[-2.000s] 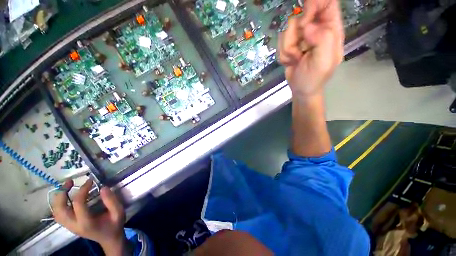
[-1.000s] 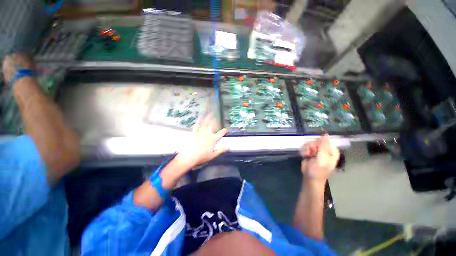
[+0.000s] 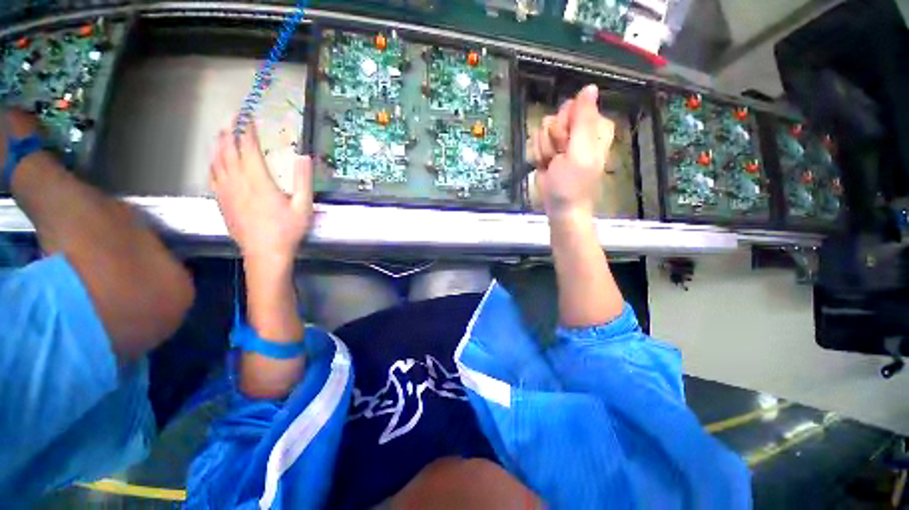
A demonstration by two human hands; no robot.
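Observation:
A dark-rimmed carrier (image 3: 503, 129) holds several green circuit boards (image 3: 371, 147) in two rows, each with an orange part. My left hand (image 3: 261, 199) is open, palm down, over the line rail, its thumb close beside the carrier's left edge. A blue strap is on its wrist. My right hand (image 3: 573, 154) is over the gap to the right of this carrier, fingers curled in a fist. Whether it holds something thin cannot be told.
More carriers with boards lie at the right (image 3: 660, 154) and far left (image 3: 100, 129). A blue coiled cord (image 3: 261, 85) hangs by my left fingers. A silver-white rail (image 3: 429, 227) runs in front. A co-worker's arm (image 3: 105, 239) is at left. A white-labelled item (image 3: 646, 35) lies behind.
The view has shifted. The carrier now stands apart from those on its right, with a gap between. My left hand is at its left edge; my right hand has moved up over the gap.

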